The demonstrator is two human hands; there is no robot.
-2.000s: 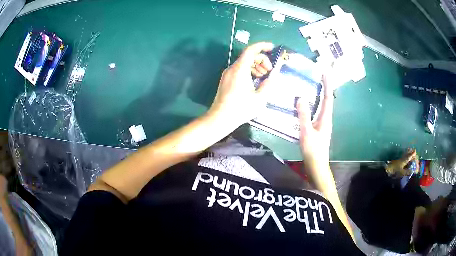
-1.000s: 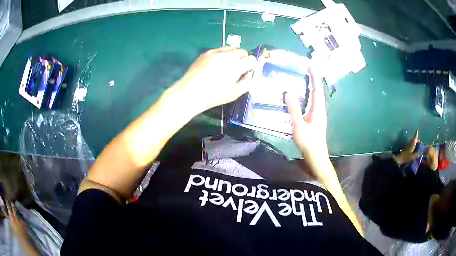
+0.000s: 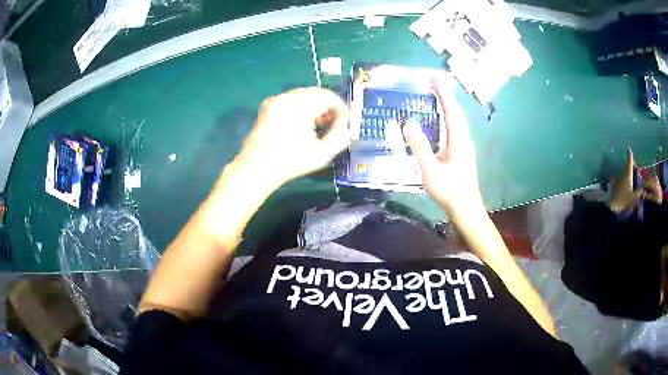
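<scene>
A blue and white retail box [image 3: 377, 160] lies face up in front of me, with dark printing on its face and a second box edge showing beneath it. My right hand [image 3: 447, 143] grips its right side, thumb on the face and fingers along the edge. My left hand [image 3: 304, 130] is curled like a loose fist at the box's left edge, fingertips turned inward. Whether it touches the box or holds something small is hidden.
Blue retail boxes [image 3: 75, 172] lean together at the left, above a clear plastic bag [image 3: 106, 249]. A notched white card [image 3: 476, 45] lies beyond the box. A pale rail [image 3: 212, 40] borders the green worktop [image 3: 212, 88]. Another person's hands [image 3: 633, 187] show at the right.
My left hand has drawn back left from the box's top left corner and curled up. The box is turned straighter. My right hand keeps its grip. The whole view has shifted.
</scene>
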